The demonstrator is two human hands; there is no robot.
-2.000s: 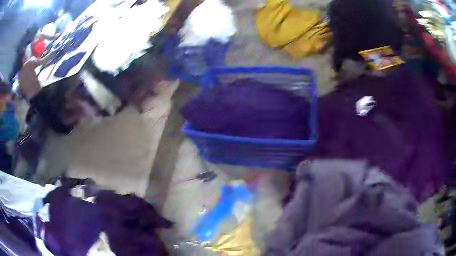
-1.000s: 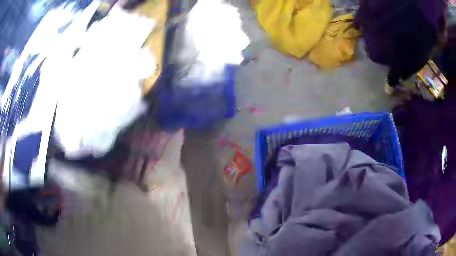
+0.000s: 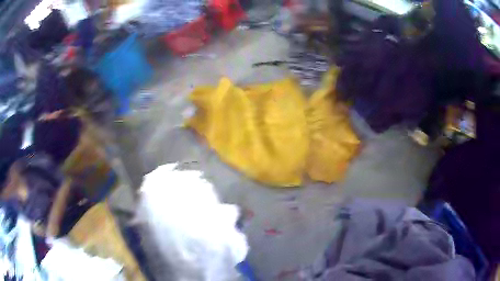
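Note:
A grey-purple bundle [image 3: 392, 241] fills the lower right of the view, close to me and cut off by the bottom edge. Its cloth is loosely folded, with a thin pale line near its right side. Neither my left hand nor my right hand shows; the bundle may hide them. A yellow cloth [image 3: 263, 129] lies spread and wrinkled on the grey floor ahead. The picture is blurred.
A white bundle [image 3: 189, 225] stands at lower left centre. Dark purple bundles [image 3: 384, 77] lie at upper right, more at the right edge. A blue crate [image 3: 460, 236] shows behind the grey-purple bundle. Light blue [image 3: 125, 68] and red [image 3: 189, 37] things stand farther back. People sit at left.
The view has moved forward over the floor. The yellow cloth is now central, the white bundle lower and nearer, and the blue crate mostly out of view. The grey-purple bundle stays at lower right.

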